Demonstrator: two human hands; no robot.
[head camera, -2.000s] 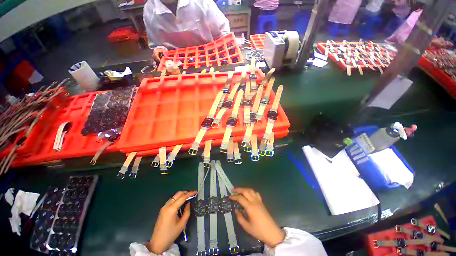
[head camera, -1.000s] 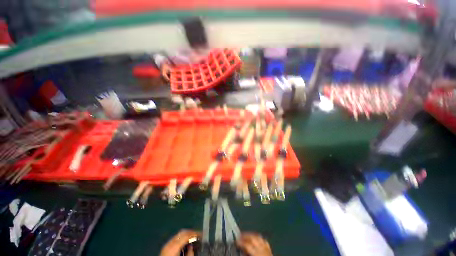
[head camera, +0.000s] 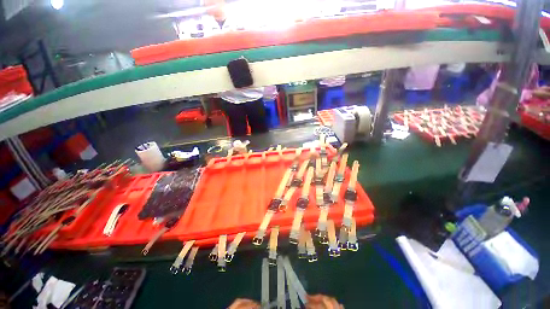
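Several grey watch straps stand side by side on the green bench, and their lower parts are cut off by the bottom edge. My left hand and my right hand show only as small parts at the bottom edge, on either side of the straps; their fingers and any hold are hidden. The red compartment tray lies just beyond, with strapped watches on its right side and buckle ends hanging over the near edge.
A clear plastic bag and many straps lie on red trays at left. A black watch-head tray is at lower left. White paper and a blue bin are at right. A shelf crosses above.
The view has tilted up, so the hands and straps sit lower and are mostly cut off. The person across the bench and the red tray they held are gone from there; a dark-trousered person stands farther back.
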